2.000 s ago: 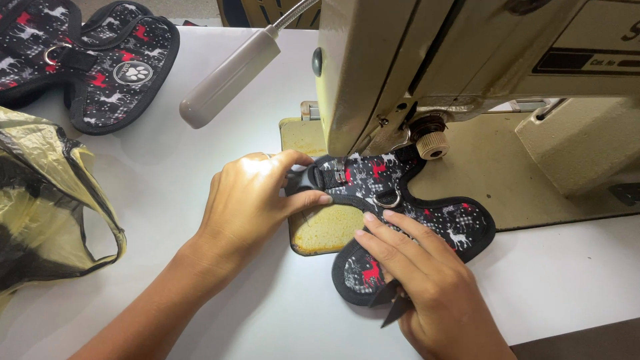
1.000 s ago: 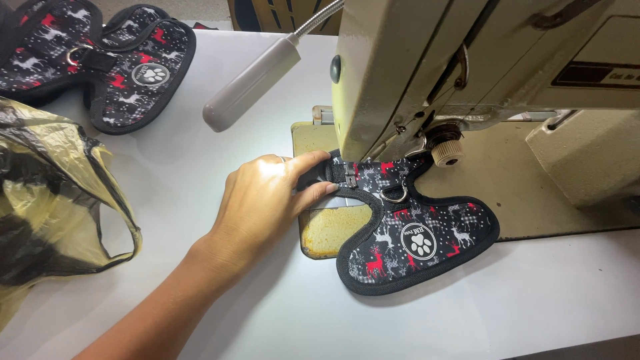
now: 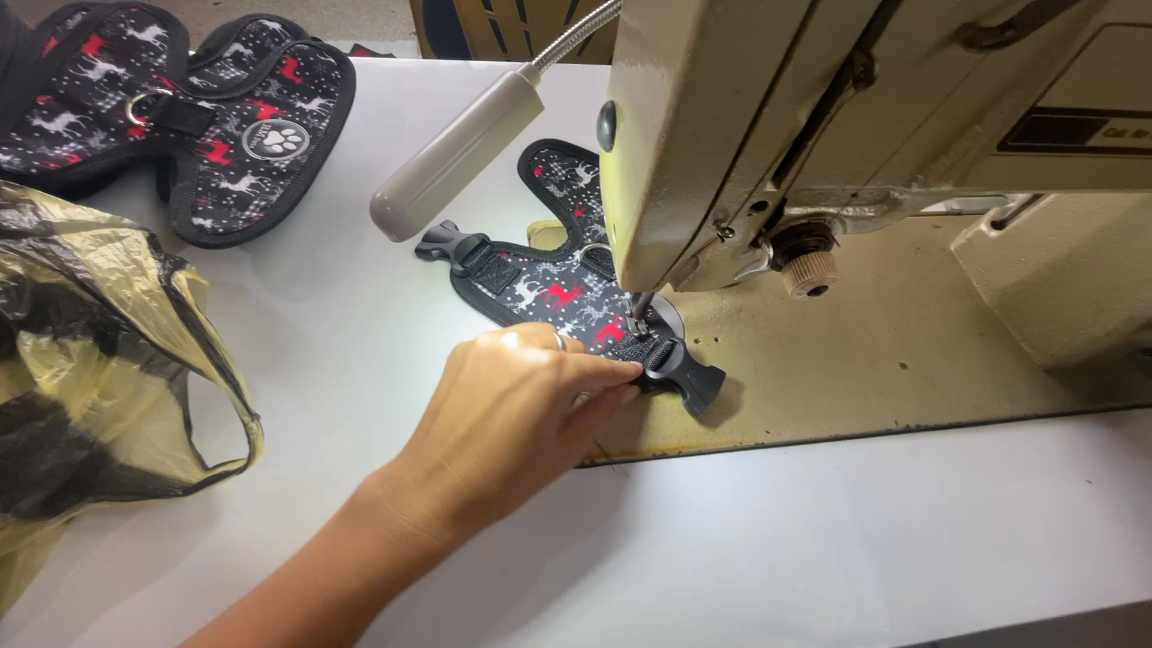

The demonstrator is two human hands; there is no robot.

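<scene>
A black pet harness (image 3: 562, 292) printed with red and white deer lies on the bed of the sewing machine (image 3: 720, 117), partly hidden by the machine head. The presser foot (image 3: 637, 324) rests at the webbing by its near right end. My left hand (image 3: 513, 405), wearing a ring, pinches the harness edge there between thumb and index finger. Beside those fingertips is a black plastic buckle (image 3: 688, 373); another buckle (image 3: 450, 247) is on the harness's left end. A metal D-ring is partly visible near the head. My right hand is out of view.
A second deer-print harness (image 3: 252, 135) with a paw badge lies at the upper left. Below it is a crumpled yellow and black plastic bag (image 3: 108, 360). A lamp (image 3: 454, 153) on a flexible metal neck hangs left of the machine head, over the white table (image 3: 810, 549).
The harness has been turned, so its buckle end now points right instead of left. My left hand has moved right and nearer along with it. My right hand, seen two seconds ago, has left the view.
</scene>
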